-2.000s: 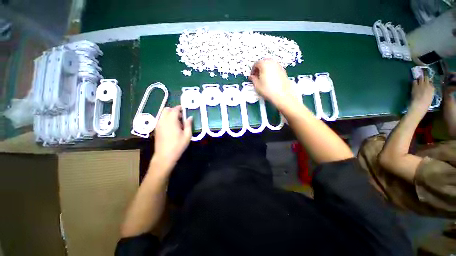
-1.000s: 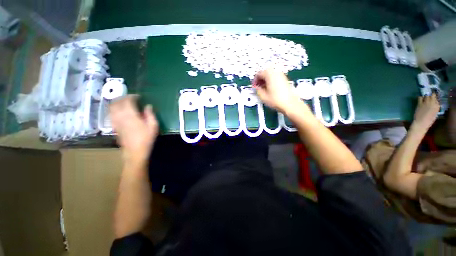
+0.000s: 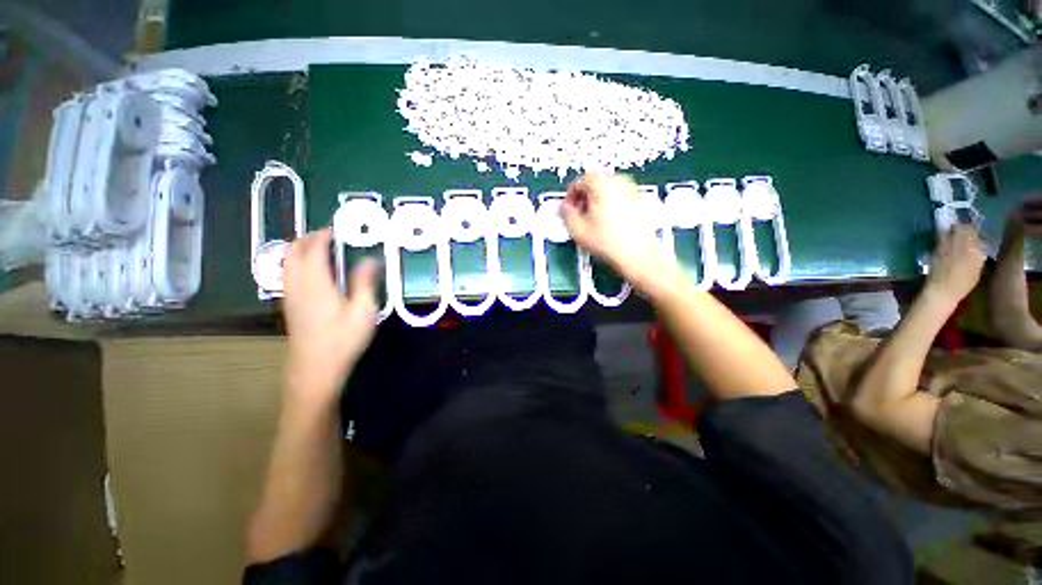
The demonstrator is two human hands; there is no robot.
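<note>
White oval housings (image 3: 415, 225) lie side by side in a row on the green bench, discs towards the back and open loops towards me. Another housing (image 3: 280, 206) lies left of the row, loop towards the back. My left hand (image 3: 329, 291) is blurred, fingers and thumb apart, over the lower part of the row's leftmost housing (image 3: 363, 217); whether it grips is unclear. My right hand (image 3: 606, 217) has its fingertips together over the discs near the row's middle, covering part of the row. Any tiny part between them is hidden. A pile of small white parts (image 3: 537, 114) lies behind the row.
Stacked white housings (image 3: 109, 183) stand at the left. A brown carton (image 3: 206, 446) is below left. At the right are a small group of housings (image 3: 889, 114), a thick white cylinder (image 3: 988, 103) and a neighbour's hands (image 3: 958, 261). A red object (image 3: 674, 371) is under the bench.
My left hand has moved slightly right from the single housing. The row has gained a housing at its left end. A loop-back housing now lies left of it. My right hand stays over the row.
</note>
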